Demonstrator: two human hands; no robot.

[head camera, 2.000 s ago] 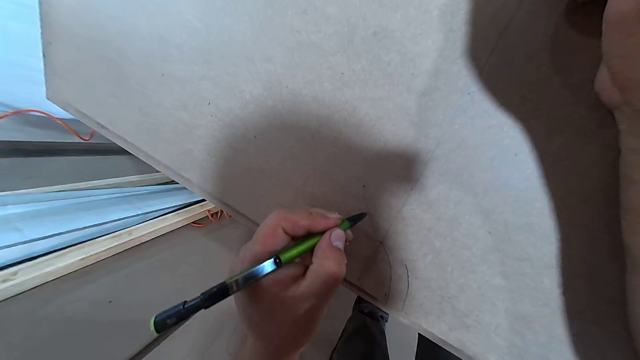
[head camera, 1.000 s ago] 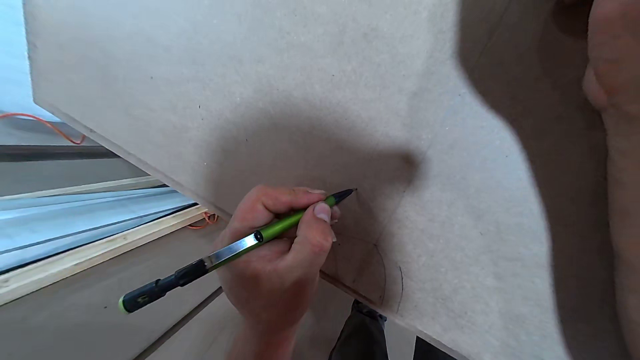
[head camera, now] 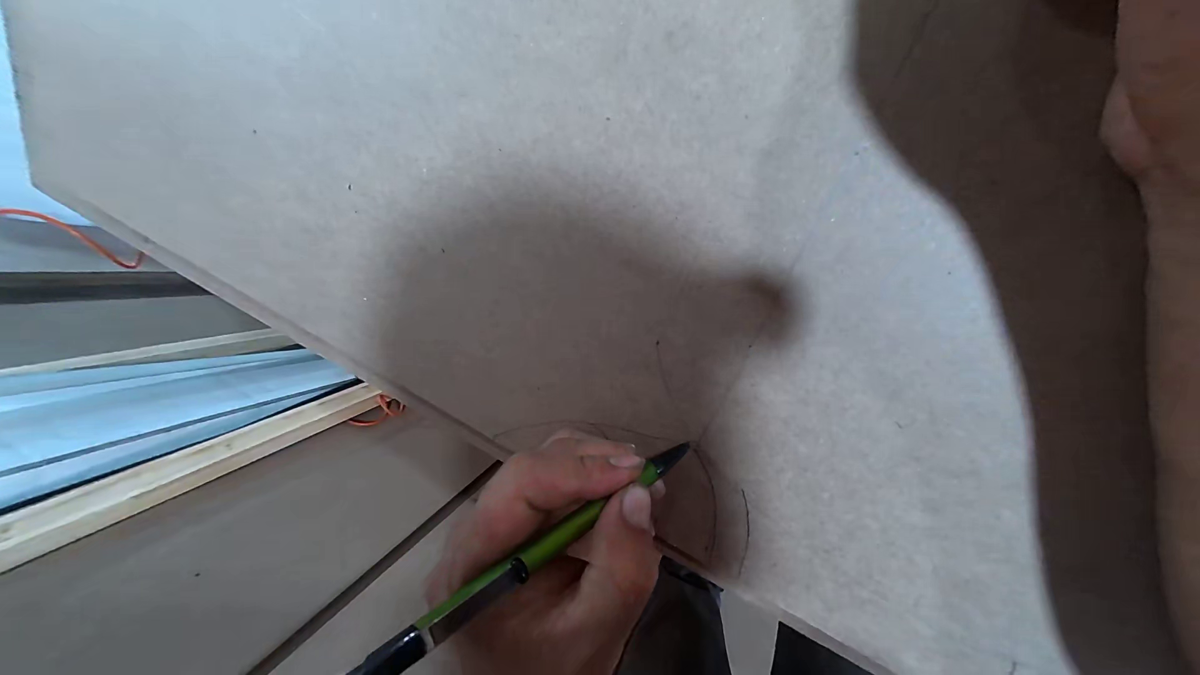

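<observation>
My left hand [head camera: 572,534] holds a green mechanical pencil [head camera: 562,534] with a black tip and a metal clip. Its tip rests on a pale, smooth board [head camera: 900,422], where several thin pencil lines meet. Curved pencil lines [head camera: 745,525] run beside and below the tip, and a faint line rises from it to a small dot. At the right edge, my right hand [head camera: 1148,103] is over the board, partly out of frame; its fingers are cut off, and whether it holds anything cannot be told.
The board's edge [head camera: 309,342] slants from upper left to lower right. Beyond it are wooden strips [head camera: 187,469], pale blue sheeting [head camera: 169,384] and an orange cord [head camera: 80,234]. Dark clothing or footwear [head camera: 680,609] shows beneath the edge. Shadows lie over the board.
My left hand has moved the pencil tip down the board, toward the slanted edge. A faint line now runs between the small dot and the tip. My right hand stays at the right edge.
</observation>
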